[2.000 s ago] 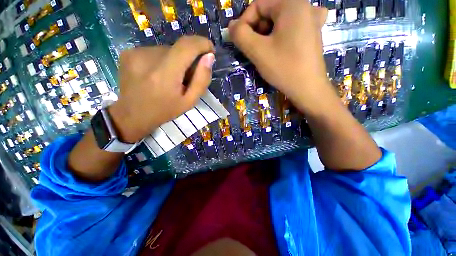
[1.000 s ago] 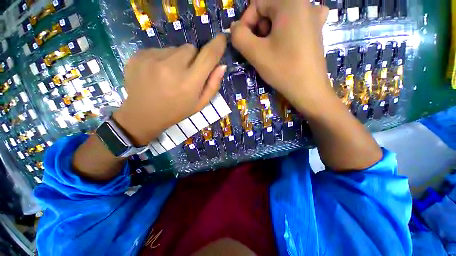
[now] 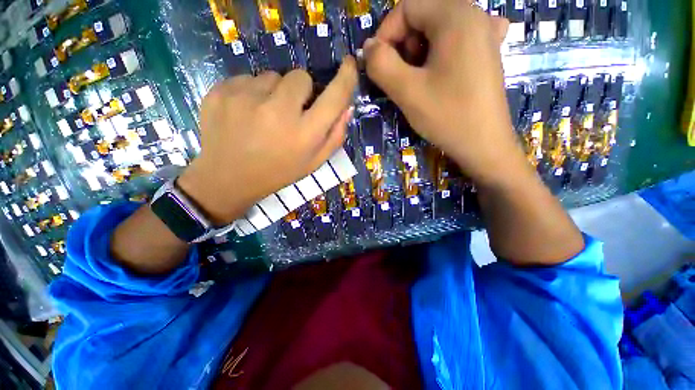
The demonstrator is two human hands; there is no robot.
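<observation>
My left hand [image 3: 274, 141], with a watch on its wrist, holds the white adhesive sheet [image 3: 296, 194], divided by dark lines, under its palm. Its index finger points at a module's black end. My right hand [image 3: 438, 76] has thumb and index finger pinched together beside that fingertip. A tiny whitish piece [image 3: 360, 55] shows at the fingertips; its edges are blurred. Flex circuit modules [image 3: 411, 171] with amber middles and black ends stand in rows in the clear blister tray [image 3: 564, 63] under both hands.
A second blister tray [image 3: 164, 80] at the left holds modules lying sideways. The green mat [image 3: 661, 114] shows at the right with tiny white bits. A yellow rim [image 3: 691, 84] stands at the far right edge.
My left index finger has straightened and moved up and right toward my right fingertips, and the sheet has moved slightly with the hand. My right hand stays pinched, slightly further right.
</observation>
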